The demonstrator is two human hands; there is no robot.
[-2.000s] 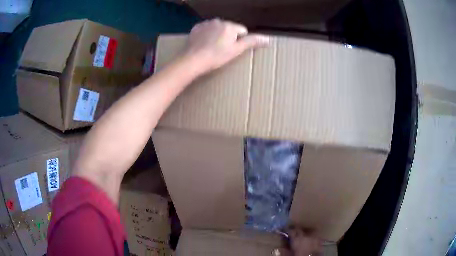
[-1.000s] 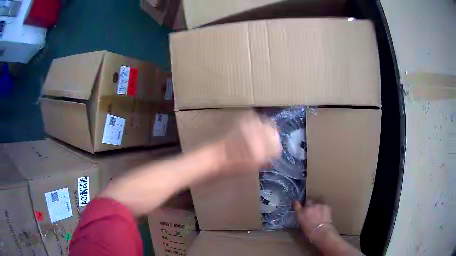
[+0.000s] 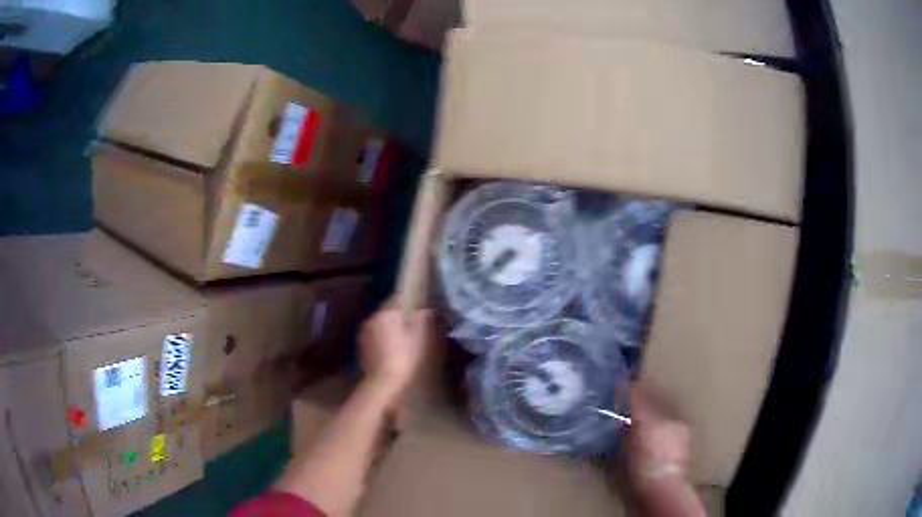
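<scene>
An open brown carton (image 3: 622, 111) stands in front of me. Several silver-grey finned round housings in clear crinkly plastic show inside, one at the upper left (image 3: 514, 252) and one lower down (image 3: 549, 388). The carton's left flap (image 3: 417, 247) stands up, and my left hand (image 3: 396, 348) grips its edge. My right hand (image 3: 657, 434) is blurred at the lower right of the opening, beside the right flap (image 3: 723, 333), which still covers part of the contents. A thin bright strip (image 3: 614, 415) shows by its fingertips; whether it is held is unclear.
Closed cartons with white labels are stacked at the left (image 3: 162, 151), (image 3: 61, 303). A dark curved edge (image 3: 821, 202) runs along the carton's right side, with a pale surface (image 3: 890, 384) beyond. Green floor shows at the upper left.
The left flap has moved from lying over the opening to standing up, uncovering more housings. My left hand has moved down and left to that flap. The view has shifted.
</scene>
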